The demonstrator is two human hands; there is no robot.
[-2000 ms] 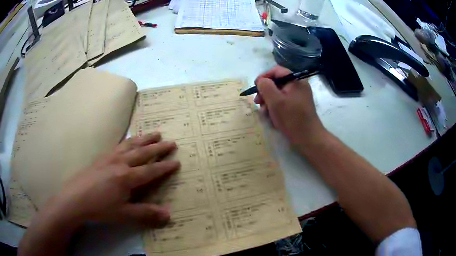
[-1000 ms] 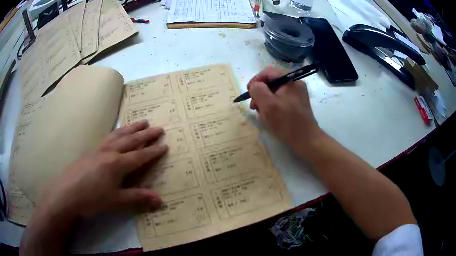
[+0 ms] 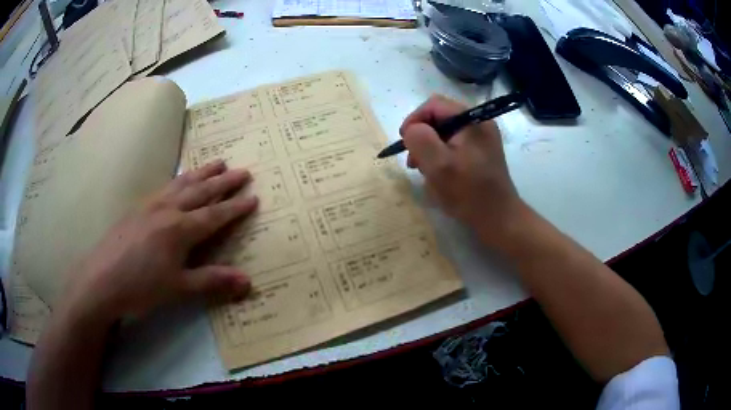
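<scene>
A tan ticket sheet (image 3: 345, 216) with two columns of printed boxes lies on the white table in front of me. My left hand (image 3: 180, 236) lies flat on its left part with the fingers apart and covers some boxes. My right hand (image 3: 461, 160) holds a black pen (image 3: 481, 113) over the sheet's right edge. The pen tip is at the right column, near the middle box; I cannot tell whether it touches the paper. A plain kraft piece (image 3: 104, 176) with a curved edge lies to the left, partly under my left hand and wrist.
Other kraft sheets (image 3: 80, 60) lie upper left. A squared notepad (image 3: 345, 10) is at the top centre. A dark round container (image 3: 471, 46), a black phone (image 3: 541, 72), a black stapler (image 3: 617, 64) and a red-and-white item (image 3: 683, 170) are on the right. The table's dark red edge (image 3: 401, 349) is near me.
The ticket sheet has moved up and away from me, with my left hand on it. The pen tip now stands beside a lower box of the right column. The notepad is more cut off.
</scene>
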